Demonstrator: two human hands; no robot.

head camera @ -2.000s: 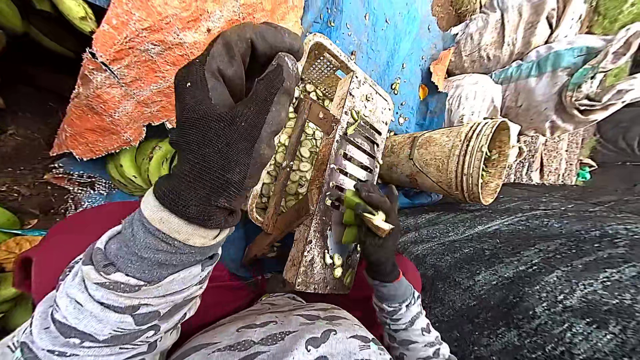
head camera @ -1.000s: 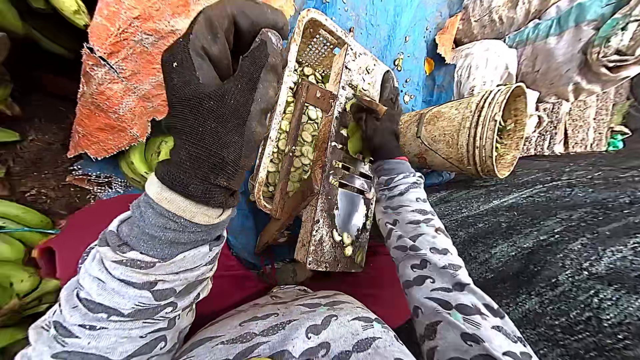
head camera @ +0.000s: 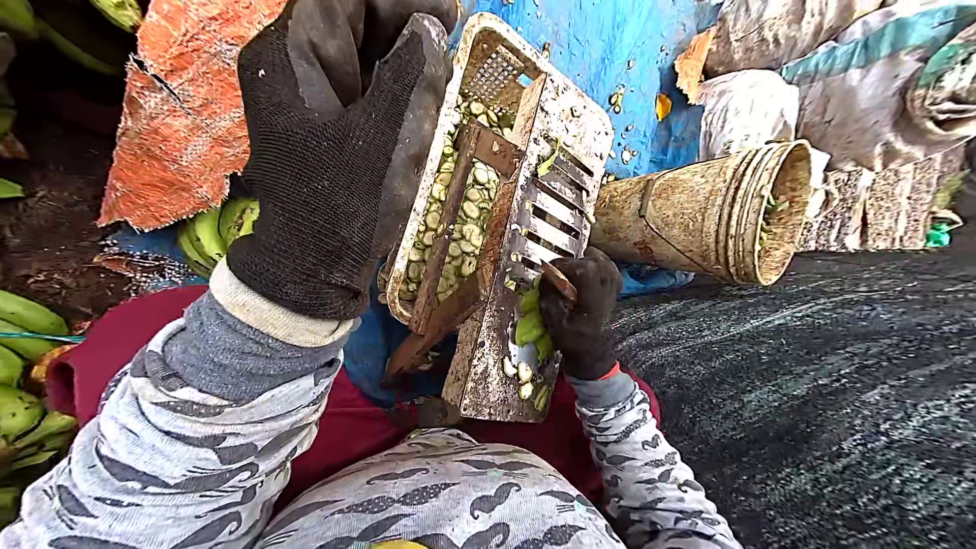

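Observation:
A slotted metal slicer board on a wooden frame lies tilted over a dirty plastic crate. Pale round slices fill much of the crate around the frame's bars. My right hand, in a dark glove, closes on a brown wooden piece and presses beside green banana pieces on the lower half of the board. Some cut slices lie near its bottom edge. My left hand, in a black knitted glove, is raised at the crate's left side; its fingertips are cut off by the frame edge, and its grip cannot be made out.
A dirty plastic bucket lies on its side to the right, by white sacks. Green bananas are at the left, near an orange woven sheet. A blue tarp is behind, a black sheet at the right.
My right hand has moved down the slicer board from its upper half, where it was one second ago. The left hand stays beside the crate.

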